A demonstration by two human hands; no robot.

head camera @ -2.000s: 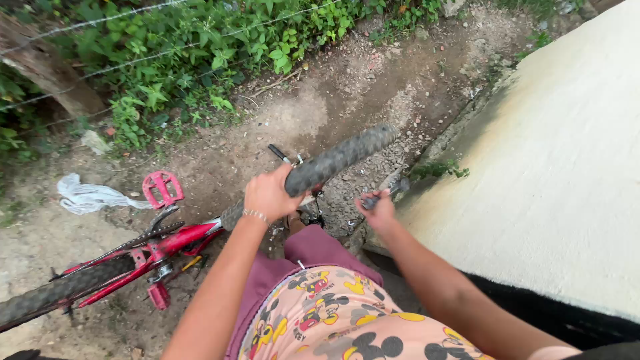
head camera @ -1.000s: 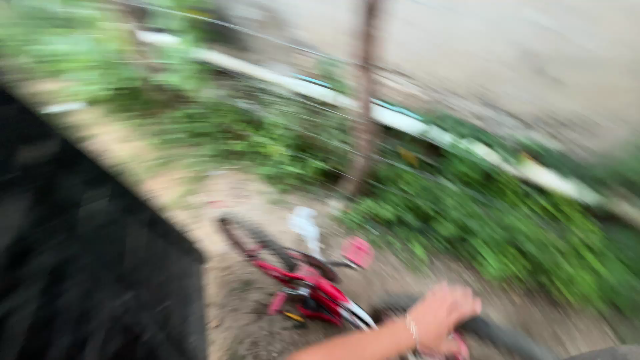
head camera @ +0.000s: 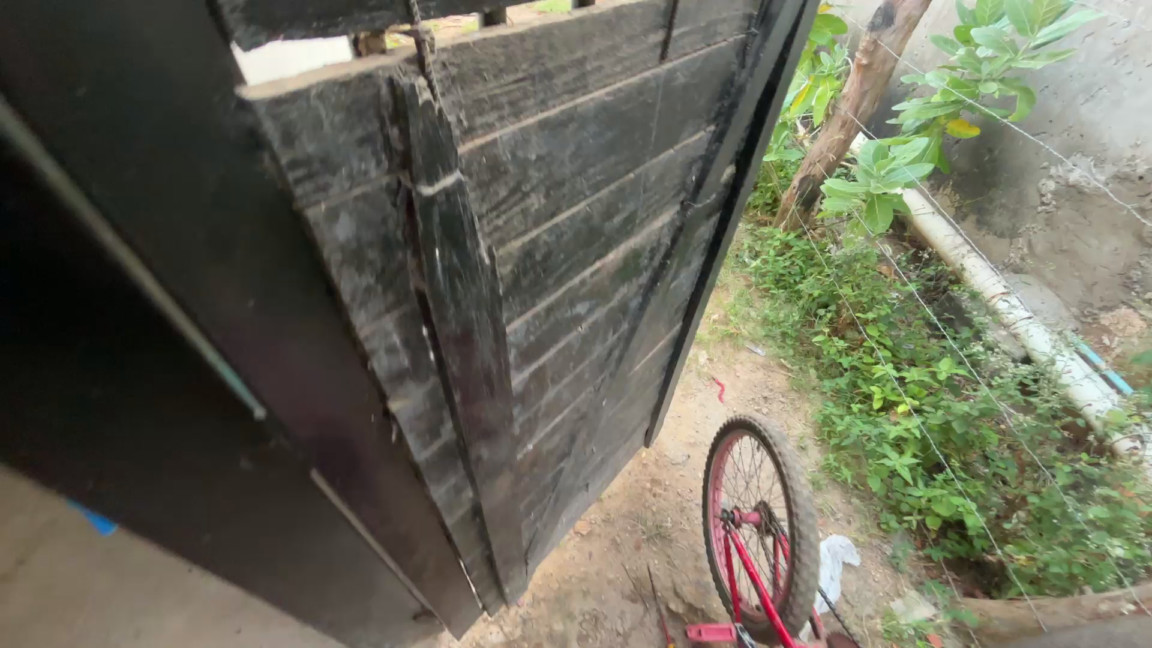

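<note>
Neither of my hands shows in the head view at this moment, so what they hold or touch is hidden. A red bicycle lies or stands at the bottom right of centre; its wheel with a knobbly tire (head camera: 804, 540) is raised toward me, with the red frame tube (head camera: 754, 576) running down out of view. A red pedal (head camera: 710, 633) shows at the lower edge. White crumpled plastic (head camera: 835, 569) lies on the dirt behind the wheel.
A dark wooden plank gate (head camera: 576, 243) fills the middle and left. To the right are barbed wire, a wooden post (head camera: 850, 117), green weeds (head camera: 909, 405), a white pipe (head camera: 999, 297) and a grey wall (head camera: 1080, 117). Dirt ground (head camera: 621, 540) lies below.
The view has swung far round to the gate. My left hand, on a bicycle tire in the earlier frames, and my right hand, holding a small object two seconds ago, are out of view.
</note>
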